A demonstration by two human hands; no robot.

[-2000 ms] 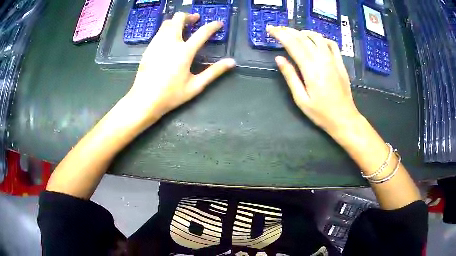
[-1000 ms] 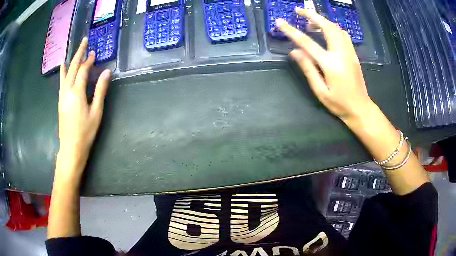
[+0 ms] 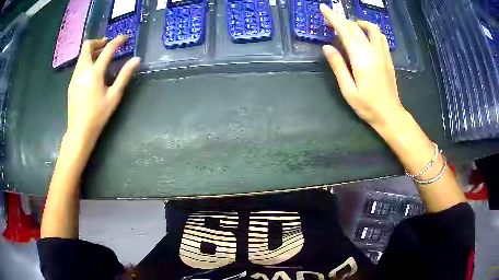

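Note:
Several blue keypad phones lie face up in a row in a clear blister tray (image 3: 219,68), their tops cut off by the upper edge. My left hand (image 3: 93,82) is over the leftmost phone (image 3: 123,28), a fingertip at its keys, fingers apart. Two phones, one left of centre (image 3: 184,26) and one at centre (image 3: 249,21), are untouched. My right hand (image 3: 364,76) has its index fingertip at the keys of the fourth phone (image 3: 309,22). Its other fingers partly cover the rightmost phone (image 3: 385,24). Neither hand grips anything.
A pink smartphone (image 3: 71,34) lies left of the tray. A ribbed clear tray stack (image 3: 465,82) stands at the right. The green mat (image 3: 219,131) ends at a curved edge before me. Trays of dark parts (image 3: 377,232) and red stools (image 3: 21,219) are below.
The view has shifted right along the phone row. My left hand has moved from mid-row to the leftmost phone, and my right hand from the centre phone to the fourth one.

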